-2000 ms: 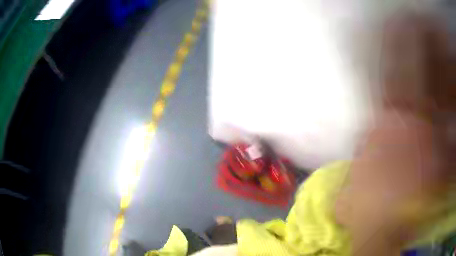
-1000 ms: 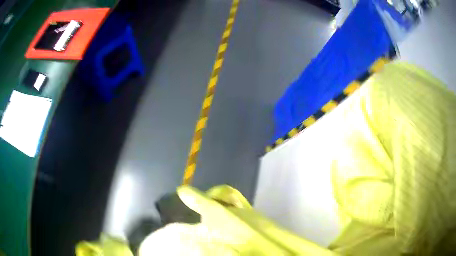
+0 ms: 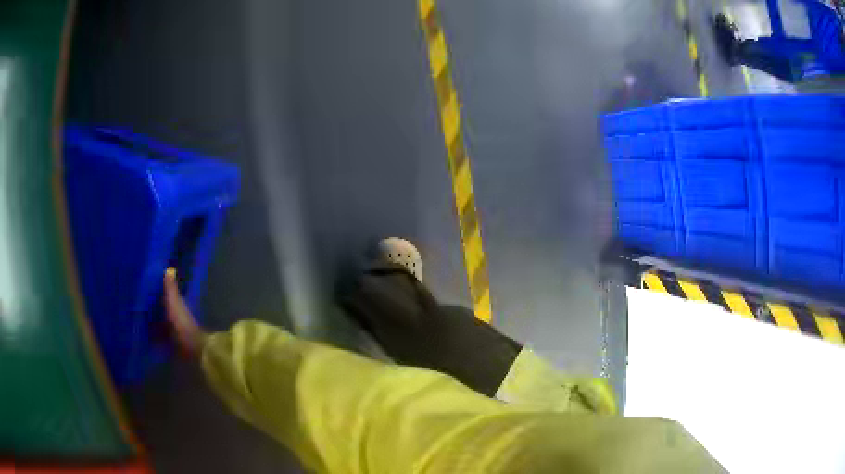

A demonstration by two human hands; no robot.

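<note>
A bright blue plastic stool stands at the left, beside the green-topped table. My left hand, at the end of a yellow-green sleeve, reaches across to the stool's side opening. One finger points up along the opening and has a yellow tip. The hand is blurred and seen edge-on, so whether it grips the stool or only touches it cannot be told. My right hand is not in view.
The green table edge runs down the left. Deep blue crates stand at the right, above a white surface edged in black-yellow tape. A dark trouser leg and a light shoe are mid-frame, beside black-yellow floor tape.
The view has swung, and the stool now appears larger and lower at the left. My left arm has stretched out to it. The red items seen two seconds ago are out of view.
</note>
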